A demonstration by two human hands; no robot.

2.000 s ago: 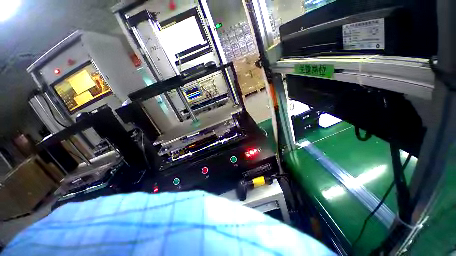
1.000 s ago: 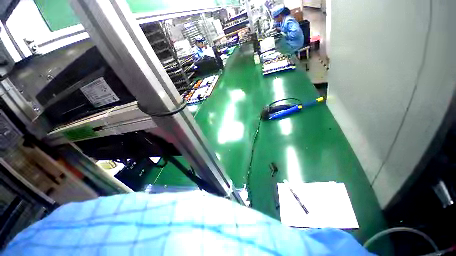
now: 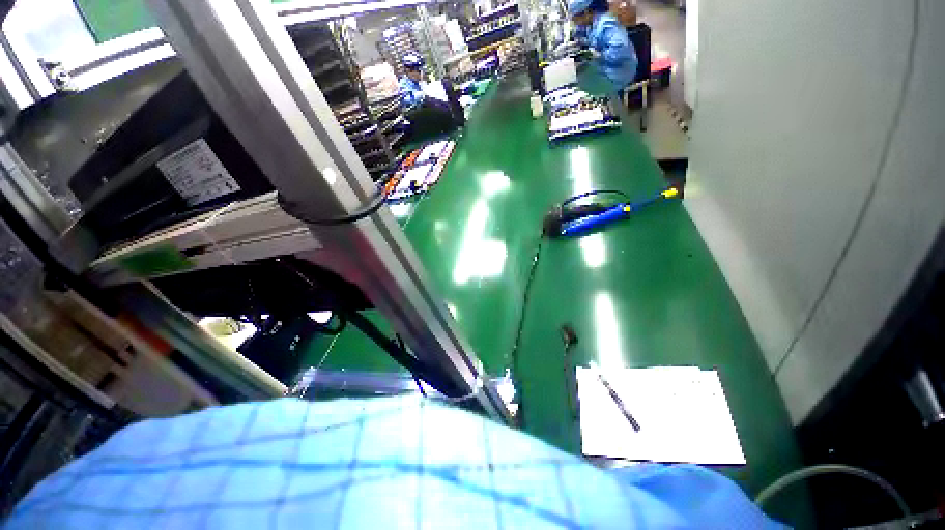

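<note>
Neither of my hands shows; my blue checked clothing fills the bottom of the view. Nearest in front of me, a white record sheet [image 3: 663,416] lies on the green bench [image 3: 539,300], with a dark pen [image 3: 619,403] lying across its left part. A blue electric screwdriver [image 3: 596,221] with a yellow end lies farther along the bench, its black cord beside it and running toward me.
An aluminium frame post [image 3: 301,155] rises at the left, with a labelled black equipment box [image 3: 166,171] on its shelf. Board trays [image 3: 582,114] stand farther along the bench. Two people in blue work there. A pale wall panel [image 3: 798,155] borders the right.
The view has swung right from the test fixtures to the green bench. Over the last second it shifted only slightly; the sheet, pen and screwdriver lie as before.
</note>
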